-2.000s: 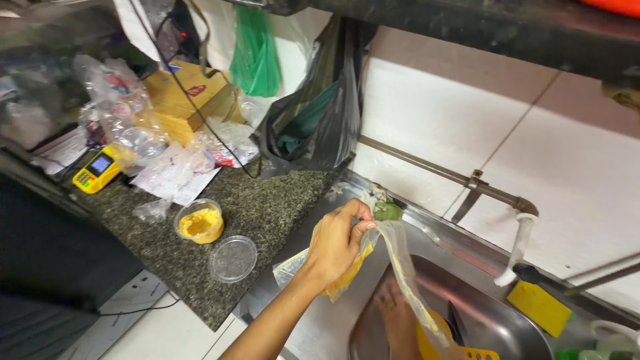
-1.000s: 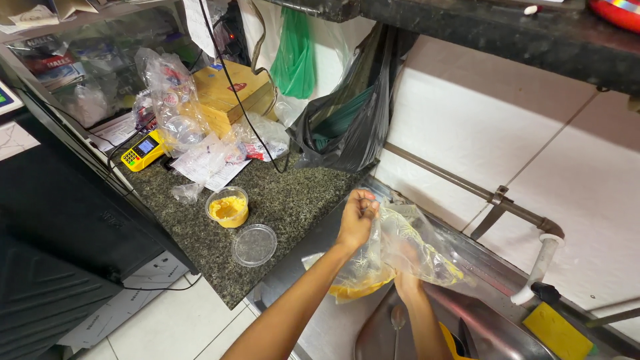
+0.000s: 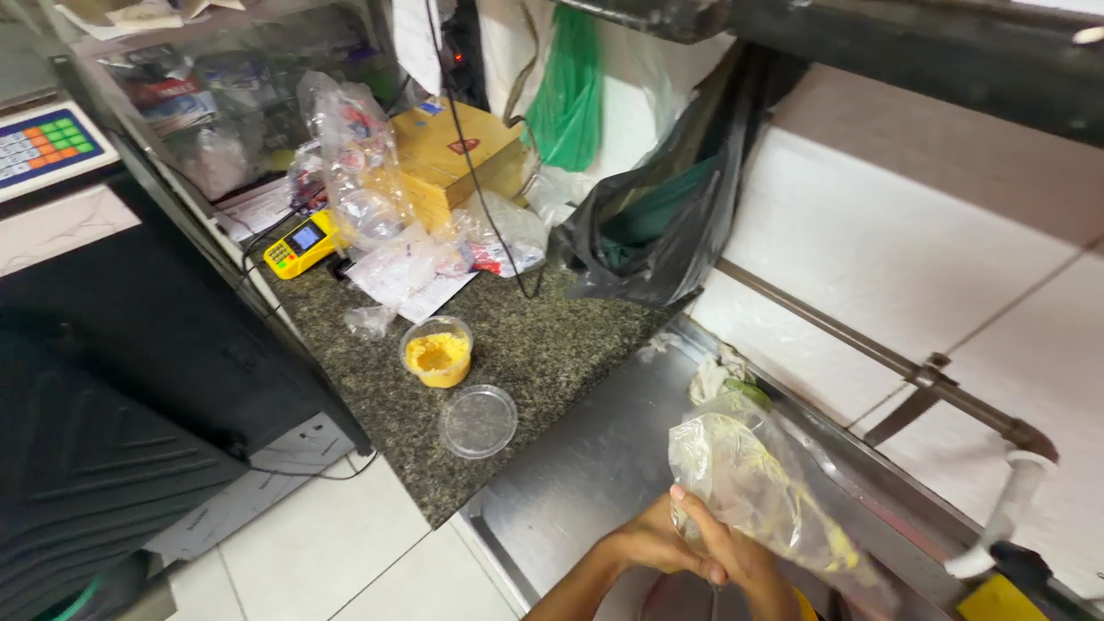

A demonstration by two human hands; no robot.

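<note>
A clear plastic bag (image 3: pixel 759 483) smeared with yellow residue is held above the steel sink unit. My left hand (image 3: pixel 660 539) grips its gathered lower part, and my right hand (image 3: pixel 729 543) lies against it with the thumb along the plastic; the two hands touch. Left of them, on the granite counter, stands a clear plastic tub (image 3: pixel 438 352) of yellow paste with a hollow in the middle. Its round clear lid (image 3: pixel 479 421) lies flat just in front of it.
A yellow card terminal (image 3: pixel 302 244), papers, crumpled plastic bags and a yellow box (image 3: pixel 457 155) crowd the counter's back. A black bag (image 3: pixel 664 224) hangs at the counter's corner. A brown pipe (image 3: pixel 828 323) with a white spout (image 3: pixel 1005 517) runs along the tiled wall.
The bag was stretched between my hands a second ago; now my hands are together on its gathered part, nearer the bottom of the view, and it points up and right.
</note>
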